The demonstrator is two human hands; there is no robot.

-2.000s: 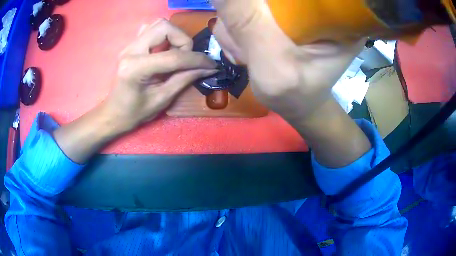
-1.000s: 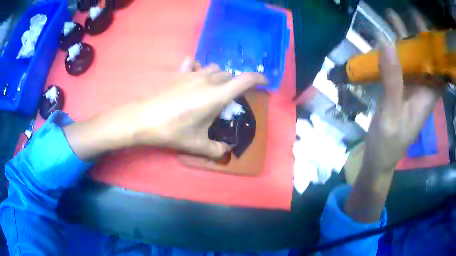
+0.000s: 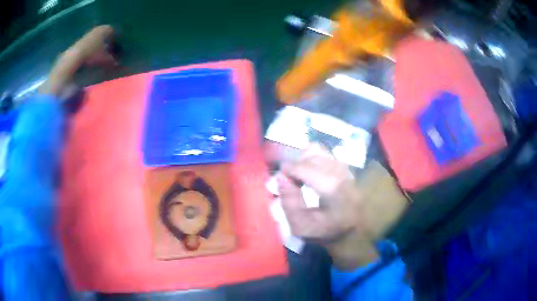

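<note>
The brown fixture (image 3: 225, 247) lies on the red mat, and its round recess and two end notches show with no housing in them. My left hand (image 3: 88, 52) is blurred at the upper left, beyond the mat; a dark shape is at its fingertips, but whether it is held cannot be told. My right hand (image 3: 321, 200) is right of the mat over white paper (image 3: 289, 126), fingers curled; what is between them cannot be told. The orange screwdriver (image 3: 335, 50) is blurred at the upper right, away from both hands.
An open blue bin (image 3: 188, 114) with small shiny parts stands directly above the fixture. A small blue bin (image 3: 447, 129) is on a separate red mat (image 3: 421, 64) at right. Tan cardboard (image 3: 381, 197) lies beside my right hand. A dark cord crosses at lower right.
The view has shifted right. My left hand has left the fixture for the upper left, and the housing is gone from the fixture. My right hand has let go of the screwdriver and moved to the paper.
</note>
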